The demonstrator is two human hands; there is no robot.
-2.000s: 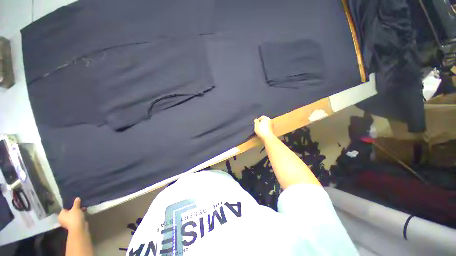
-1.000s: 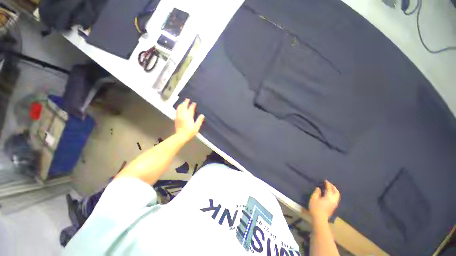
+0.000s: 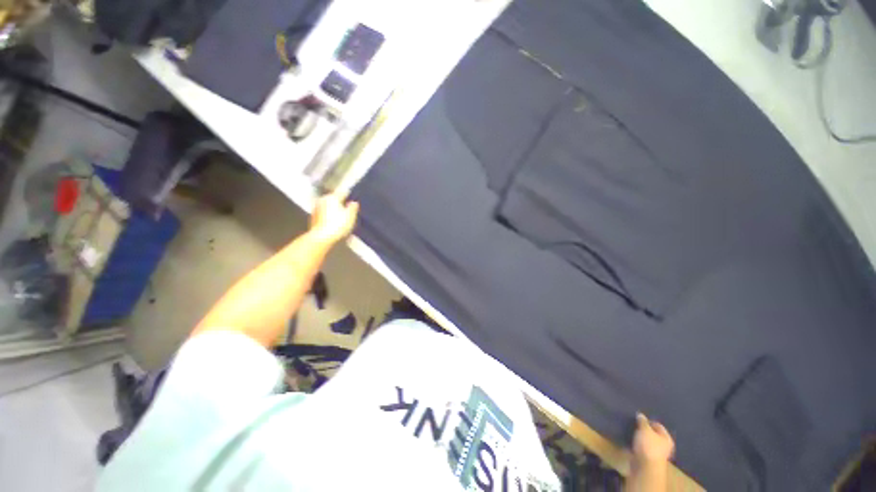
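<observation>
A large dark cloth [image 3: 759,221] lies over the white table, with cut panels [image 3: 586,202] marked by edge lines and folds. A small folded dark panel [image 3: 768,413] lies at the lower right. My left hand [image 3: 334,217] is at the cloth's near left corner, its fingers closed on the edge there. My right hand [image 3: 653,440] is at the near edge, further right, with fingers bent over the cloth. Whether it pinches the cloth cannot be told.
Blurred scissors [image 3: 298,117], two dark items [image 3: 360,48] in a pale tray and a narrow strip [image 3: 355,154] lie left of the cloth. A separate dark panel [image 3: 245,53] is beyond them. A silver corded tool [image 3: 805,27] stands at far right. A blue-sided box [image 3: 130,264] and scraps are below.
My left hand has gone from spread fingers to closed at the cloth's corner. My right hand sits lower in view, near the same edge. The view swung left, then shifted slightly.
</observation>
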